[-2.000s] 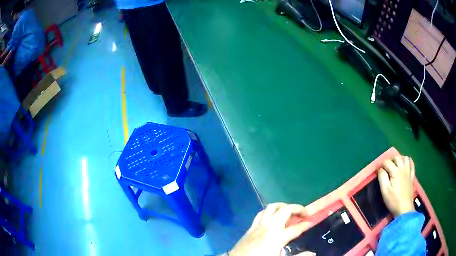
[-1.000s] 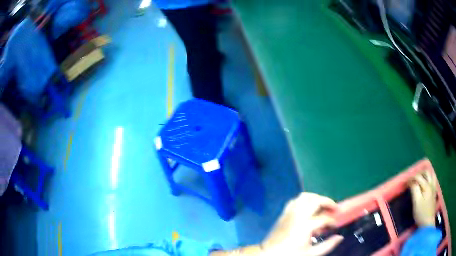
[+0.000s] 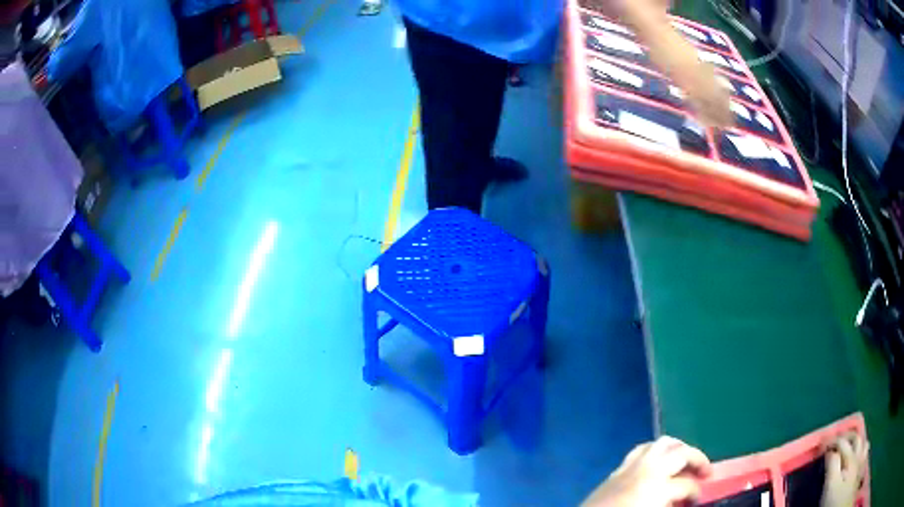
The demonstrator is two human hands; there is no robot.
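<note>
The salmon-red foam tray [image 3: 734, 468] is at the bottom right, cut off by the picture's edge. Dark phones [image 3: 805, 482] lie in its slots. My left hand [image 3: 654, 477] grips the tray's left corner, with the thumb over the frame. My right hand [image 3: 844, 469] is on the tray's far right part, with its fingers curled at the frame. Both hands are partly cut off below.
Stacked foam trays [image 3: 684, 173] with white-labelled dark phones stand farther up the green bench [image 3: 738, 287], another person's hand [image 3: 699, 89] over them. A blue stool [image 3: 456, 267] stands left of the bench. White cables [image 3: 846, 109] hang at right.
Stacked trays now stand on the far part of the bench, with the standing person's arm over them. My tray and hands sit lower in the picture as the view has shifted.
</note>
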